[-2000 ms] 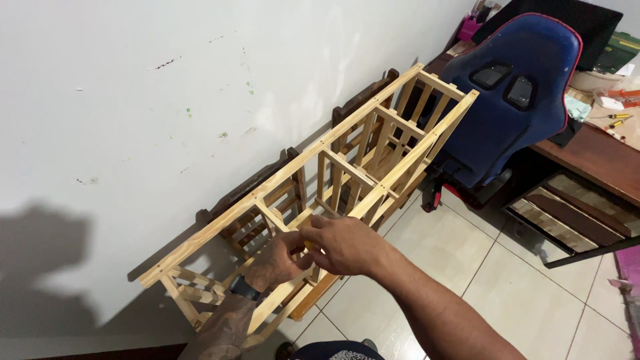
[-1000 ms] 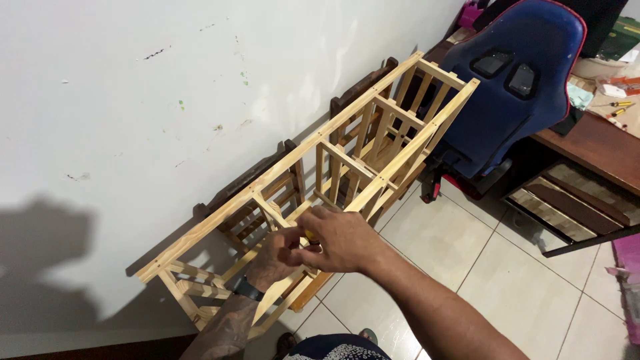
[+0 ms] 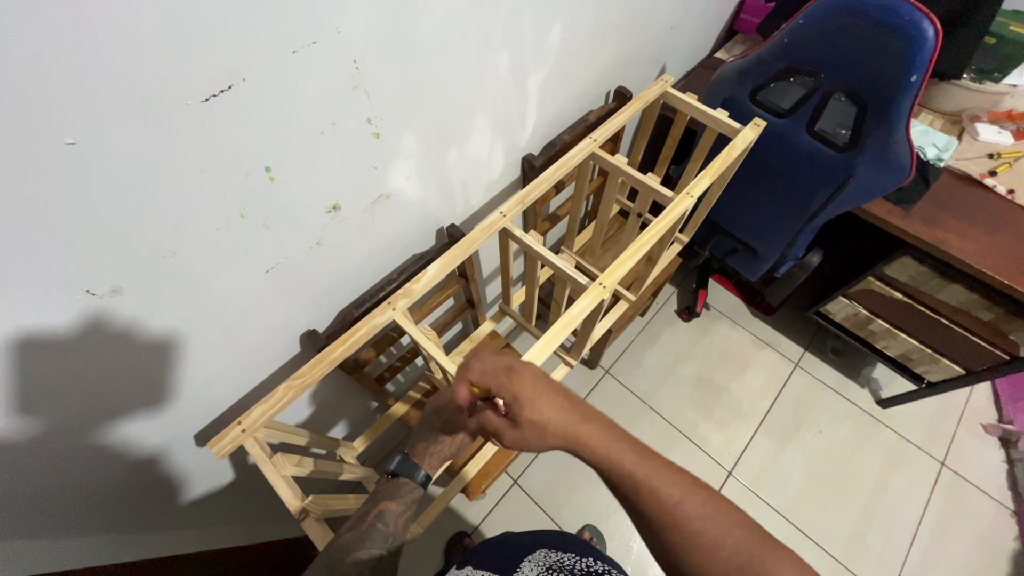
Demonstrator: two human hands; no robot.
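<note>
A long pale wooden slatted frame [image 3: 552,340] lies at a slant across the middle of the view, with cross rails and slats between its two long rails. Over its near part, my right hand [image 3: 516,400] is closed around a small yellow-handled tool [image 3: 482,391], most of which my fingers hide. My left hand [image 3: 440,424], with a dark watch on the wrist, is right beside it, partly behind the right hand and low against the frame. What the left fingers hold is hidden.
Dark wooden chairs [image 3: 384,292] stand between the frame and the white wall. A blue gaming chair [image 3: 832,160] is behind the frame's far end. A brown desk [image 3: 952,232] with tools stands at the right, above a tiled floor [image 3: 680,424].
Both hands stay together over the near part of the frame. The right hand's fingers have turned a little around the yellow-handled tool.
</note>
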